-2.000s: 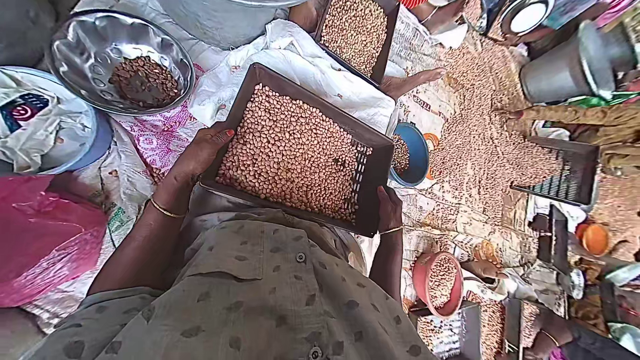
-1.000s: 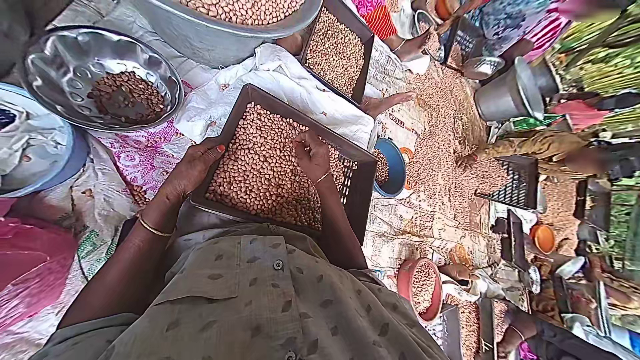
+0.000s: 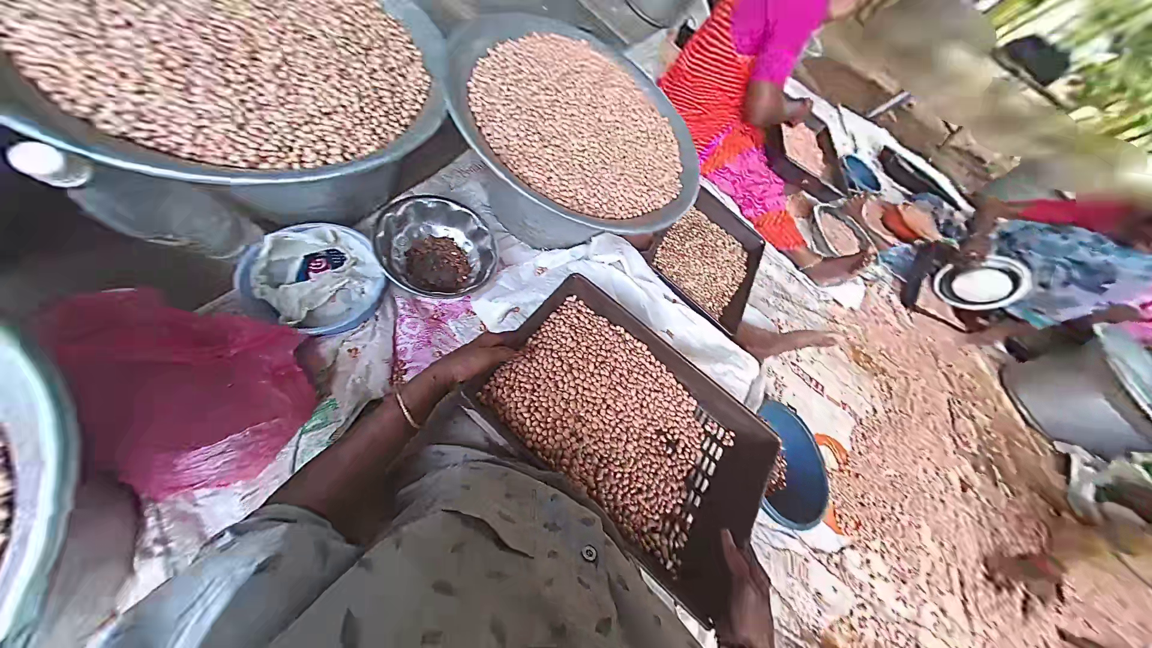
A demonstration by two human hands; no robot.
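Observation:
A dark brown plastic tray with a slotted bottom [image 3: 733,504] lies across my lap, tilted in view. Pinkish-brown nuts or beans [image 3: 598,414] cover most of it, and bare slots show near its right end. My left hand [image 3: 477,355] grips the tray's left edge, thumb side against the rim. At the lower right corner, my right hand [image 3: 745,589] holds the rim, with its fingers partly hidden under the tray.
Beyond the tray stand two large metal tubs [image 3: 306,193] [image 3: 558,229], a fluted metal bowl [image 3: 391,234], a blue bucket [image 3: 364,310] and another filled tray [image 3: 742,297]. A blue bowl [image 3: 801,468] sits right, beside spread nuts or beans [image 3: 936,477]. Other people [image 3: 729,99] sit farther off.
My right hand, which was over the nuts or beans in the tray one second ago, is now back at the tray's right edge. The view has swung, showing more of the large tubs.

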